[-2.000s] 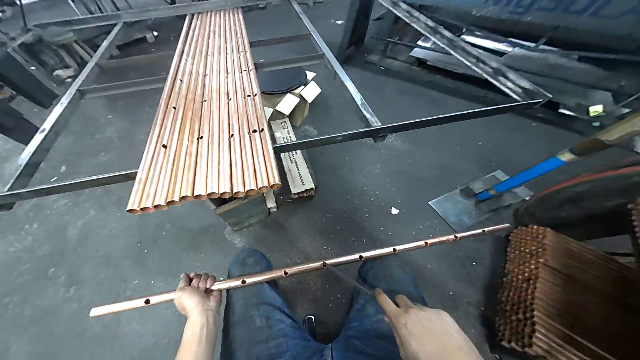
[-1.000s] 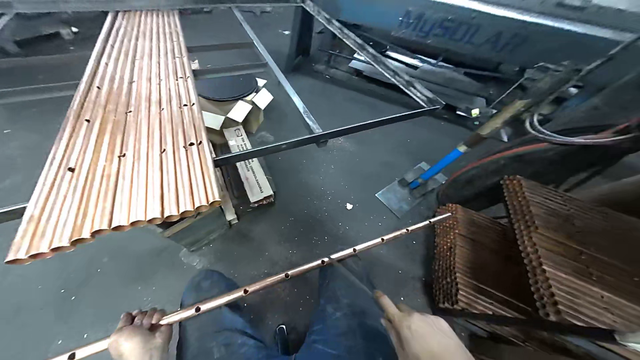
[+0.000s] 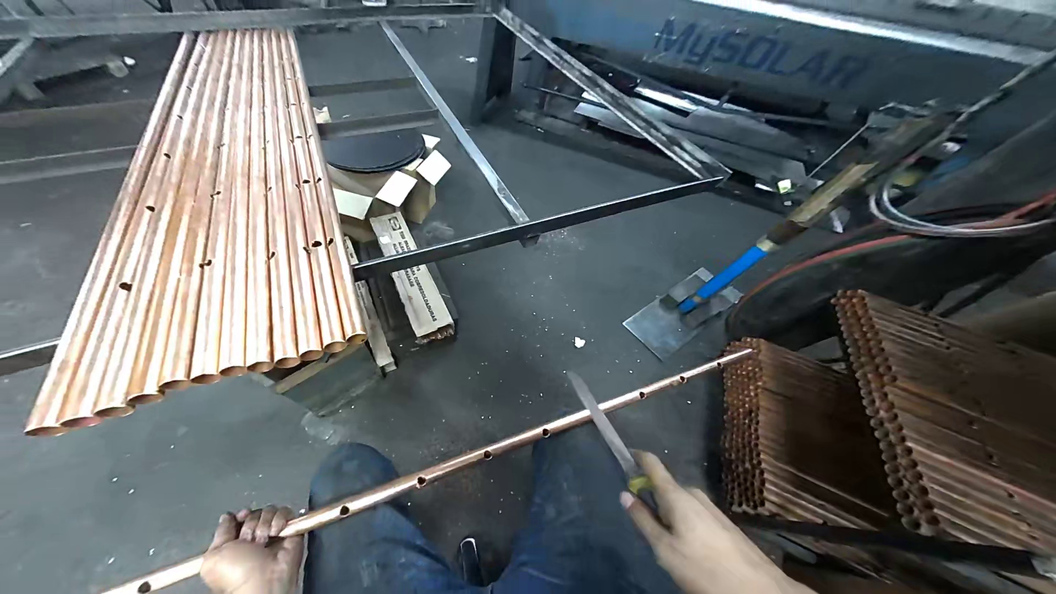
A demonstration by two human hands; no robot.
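A long copper tube with a row of drilled holes lies slantwise over my thighs. My left hand is closed around it near its lower left end. In my right hand is a hand file with a dark and yellow handle; its blade crosses the tube between two holes, and whether it touches is not clear. At the upper left, a row of thicker copper pipes, several with holes, rests on a metal frame. Stacked copper tubes stand at the right, close to the held tube's far end.
A steel frame bar runs across ahead. Beneath it are a printed long carton and an open cardboard box with a black disc. A blue-handled scraper stands on the floor. More tubes and hoses are at the right.
The file has moved along the tube toward its far right end, with my right hand. My left hand still holds the tube. The view has swung right since the earliest frame.
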